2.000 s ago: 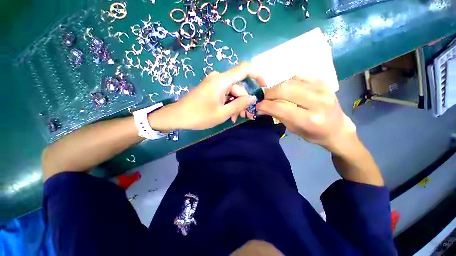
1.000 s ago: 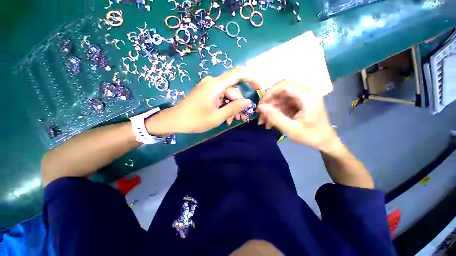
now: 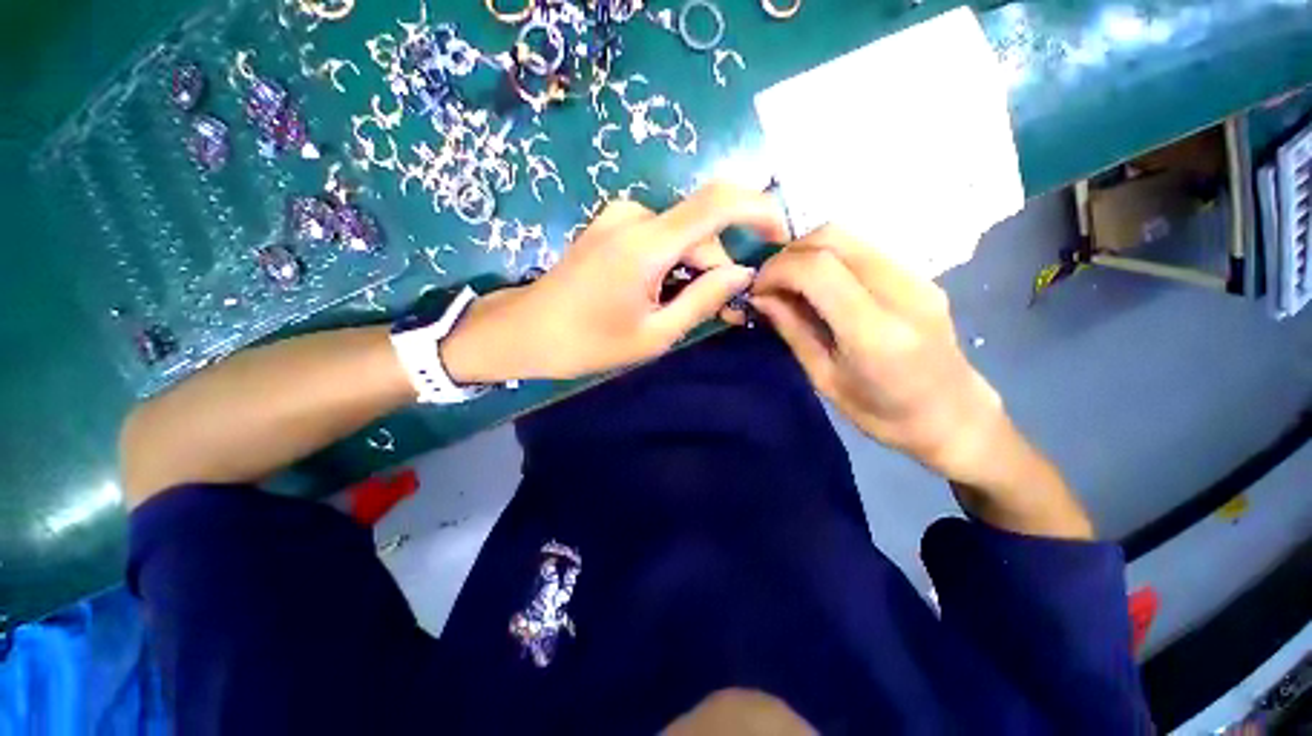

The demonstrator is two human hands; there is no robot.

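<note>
My left hand (image 3: 612,288) and my right hand (image 3: 878,338) meet at the bench's front edge. My left thumb and fingers pinch a small dark glinting part (image 3: 741,305). My right fingertips touch the same part from the right; the fingers hide most of it. Thin silvery open rings (image 3: 468,166) lie scattered beyond my left hand. A white card (image 3: 899,144) lies beyond my right hand.
A clear blister tray (image 3: 151,237) with several purple-dark clusters (image 3: 331,220) lies at the left. Closed rings (image 3: 702,23) lie at the top. The green bench edge runs below my hands. A frame stand (image 3: 1163,273) and white stacked items (image 3: 1291,223) are at the right.
My right fingers opened away from the part one second ago and are now back against it. The bench things have shifted in view, the card up and to the right.
</note>
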